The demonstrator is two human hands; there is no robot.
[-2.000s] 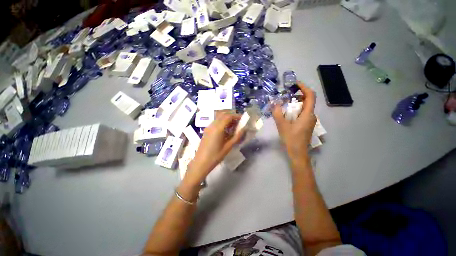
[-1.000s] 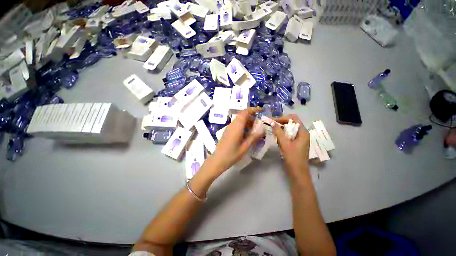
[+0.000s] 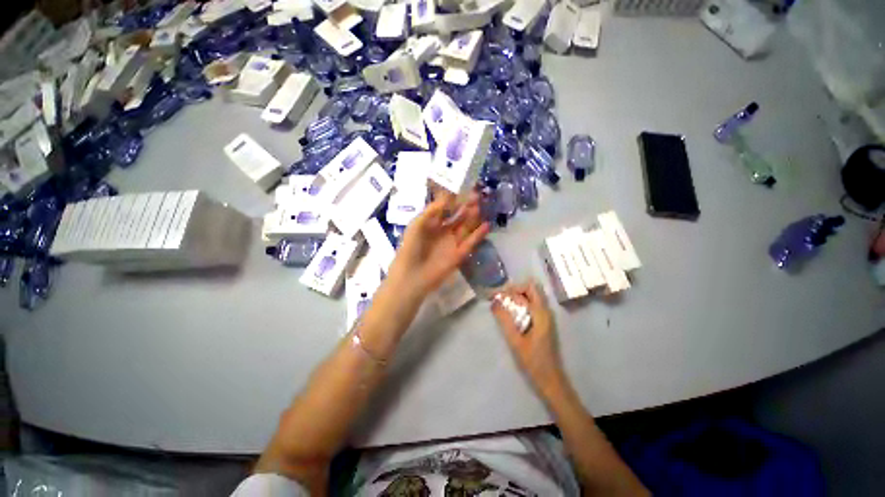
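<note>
My left hand (image 3: pixel 439 238) has its fingertips at the lower end of a white carton (image 3: pixel 462 153) with a violet bottle picture; the carton is tilted up over the pile, and the grip is partly hidden. My right hand (image 3: pixel 529 335) is nearer the table's front edge, closed around several small white pieces (image 3: pixel 514 313). A blue-violet bottle (image 3: pixel 485 264) lies between my hands. To the right is a short row of white cartons (image 3: pixel 588 258), side by side with a stepped edge. Loose cartons (image 3: pixel 361 198) lie left of my left hand.
A heap of violet bottles (image 3: pixel 529 112) and cartons spreads across the far side and left. A long row of closed cartons (image 3: pixel 126 225) stands at left. A black phone (image 3: pixel 669 175), loose bottles (image 3: pixel 805 241) and a round black item (image 3: pixel 866 178) lie at right.
My hands have moved apart. My left hand has reached a carton from the pile, now raised. My right hand has moved down toward me, leaving the short carton row uncovered.
</note>
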